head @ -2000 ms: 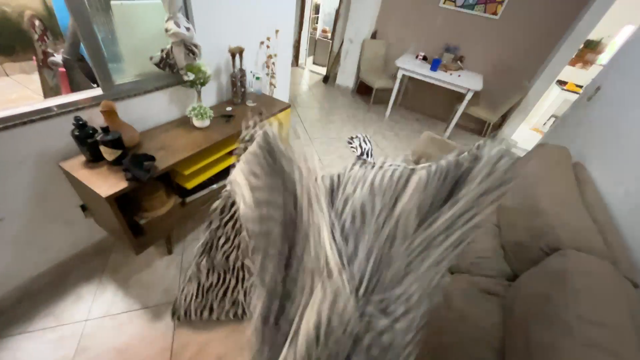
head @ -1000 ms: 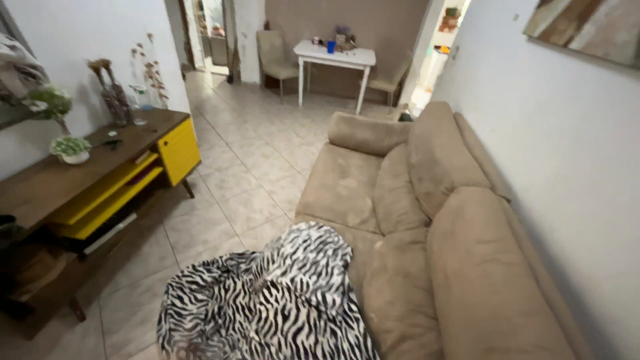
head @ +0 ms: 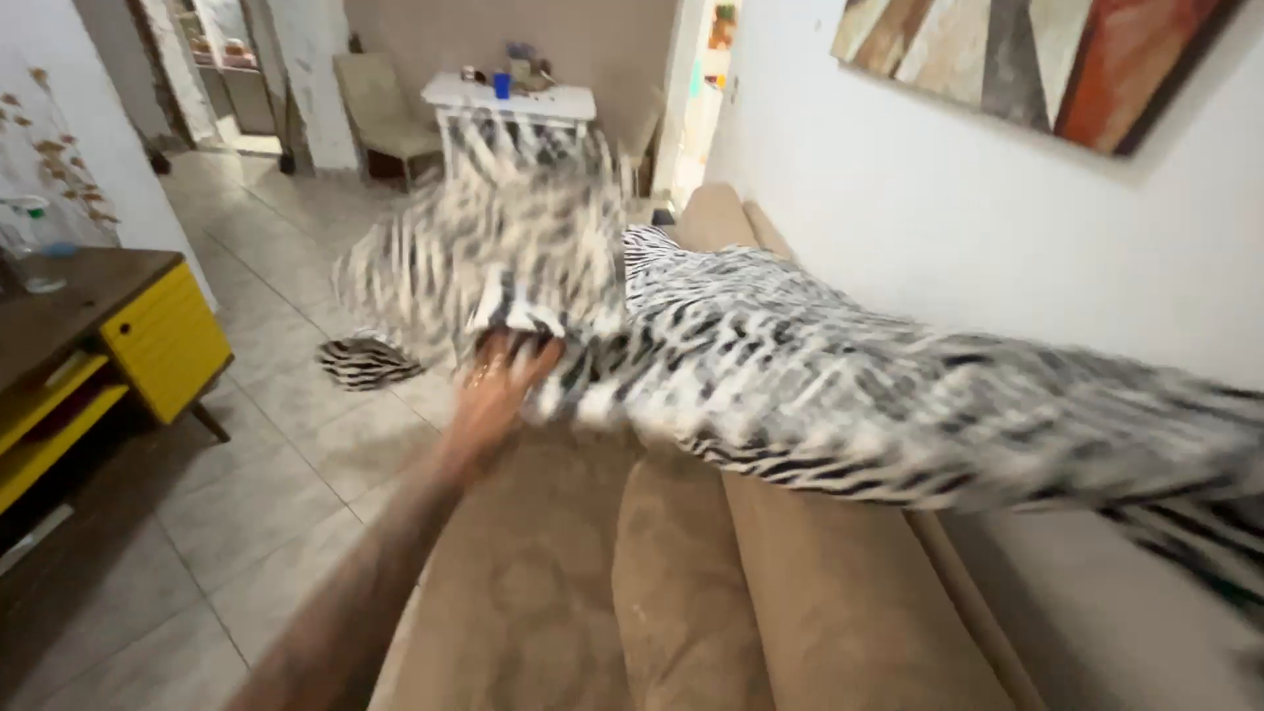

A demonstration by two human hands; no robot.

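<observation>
A zebra-striped cloth (head: 790,365), black and white and blurred by motion, stretches in the air across the brown sofa (head: 553,583). My left hand (head: 504,380) grips the cloth's near edge at the centre of the view, fingers hidden partly in its folds. The cloth runs from there to the right edge of the frame, above the sofa's back cushions. Its far left part billows in front of the white table, and one striped end hangs low over the tiled floor. My right hand is not seen.
On the left stands a wooden sideboard (head: 89,286) with a yellow door and glassware on top. A white table (head: 563,99) holding a blue cup (head: 502,85) stands at the back, beside a beige chair (head: 385,109). A geometric painting (head: 1027,69) hangs on the right wall.
The striped cloth, low and bunched beside the sofa a second ago, is now spread in the air across it. My left hand has come into view holding it.
</observation>
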